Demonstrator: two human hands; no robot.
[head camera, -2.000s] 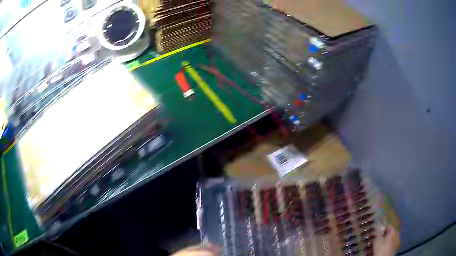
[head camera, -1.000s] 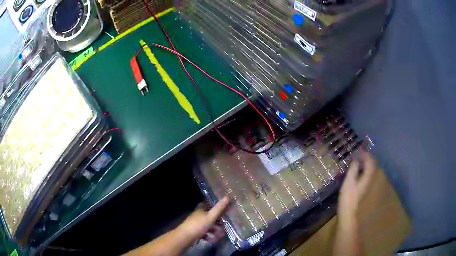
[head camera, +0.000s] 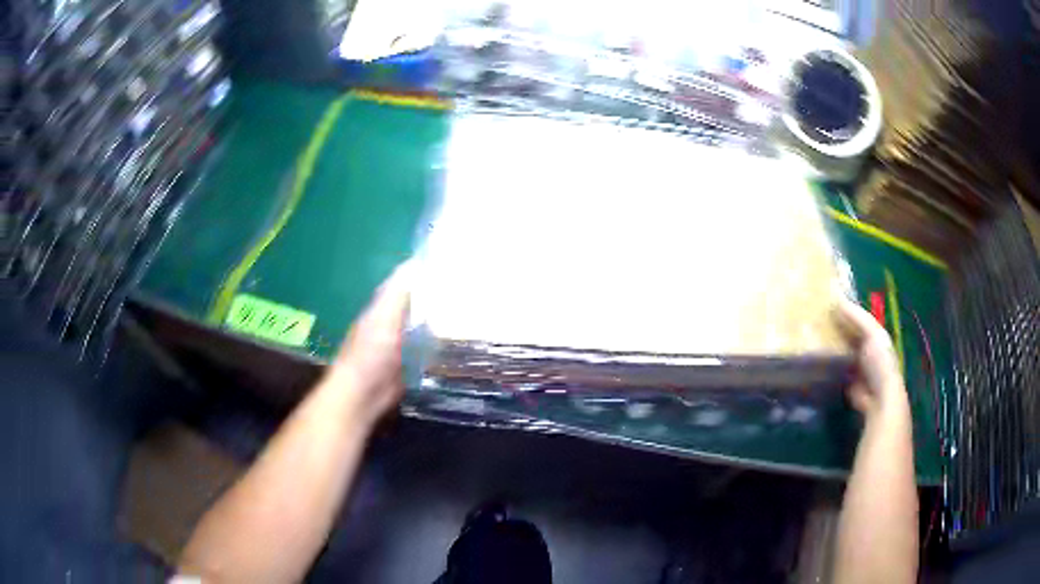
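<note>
A packed tray stack (head camera: 627, 245) lies on the green mat at the bench's front edge. Its top is a pale, glare-whitened sheet, and clear tray edges show along its front. My left hand (head camera: 376, 342) grips the stack's left side. My right hand (head camera: 872, 359) grips its right side near the front corner. Both hands are bare, and the fingers are partly hidden behind the stack's edges. The view is motion-blurred.
The red probe (head camera: 877, 308) lies right of the stack by yellow tape. A white round unit (head camera: 830, 100) and brown cardboard dividers (head camera: 929, 148) stand at the back right. Clear tray stacks rise at far left (head camera: 103, 148) and far right (head camera: 998, 342). A green label (head camera: 269, 319) is at front left.
The view has swung left from the lower tray at the right to the bench. My hands have left that lower tray and now hold the sides of the stack on the mat.
</note>
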